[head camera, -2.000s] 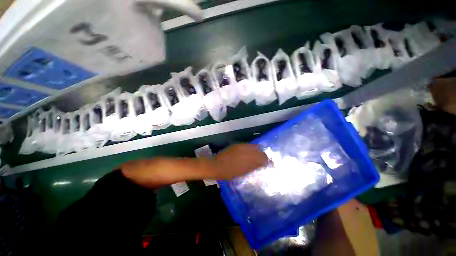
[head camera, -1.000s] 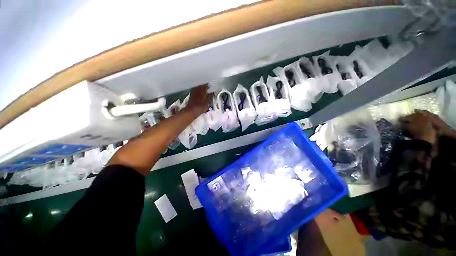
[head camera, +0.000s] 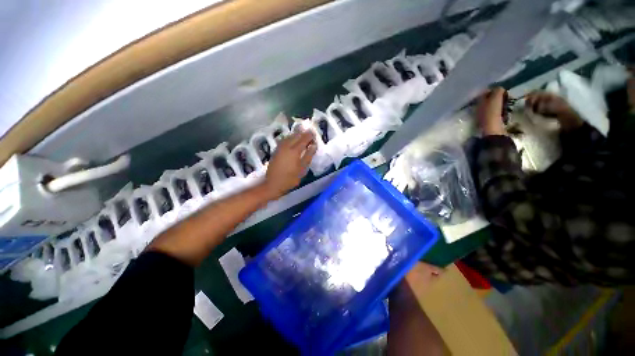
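Note:
White pouches (head camera: 167, 208) with dark looped items in their openings stand in a close row. My left hand (head camera: 290, 161) is over the row, fingertips at one pouch's opening beside a small bright white spot; whether the fingers hold anything cannot be told. A large blue tray (head camera: 411, 221) of shiny clear pieces (head camera: 334, 254) is tilted in front of me, with a smaller blue box (head camera: 372, 325) under its near side. My right hand (head camera: 412, 295) shows only partly at the tray's near right edge; its fingers are hidden.
A white rail (head camera: 278, 205) runs before the row. Two white slips (head camera: 207, 310) lie left of the tray. A white shelf (head camera: 209, 87) and handled white box (head camera: 63, 188) are above. At right are a clear bag (head camera: 442, 184), another person's hands (head camera: 493, 111) and a carton (head camera: 466, 313).
The view has shifted. My left hand has gone from the tray to the row, and now sits further right along it. The neighbour's hands have moved away from the clear bag.

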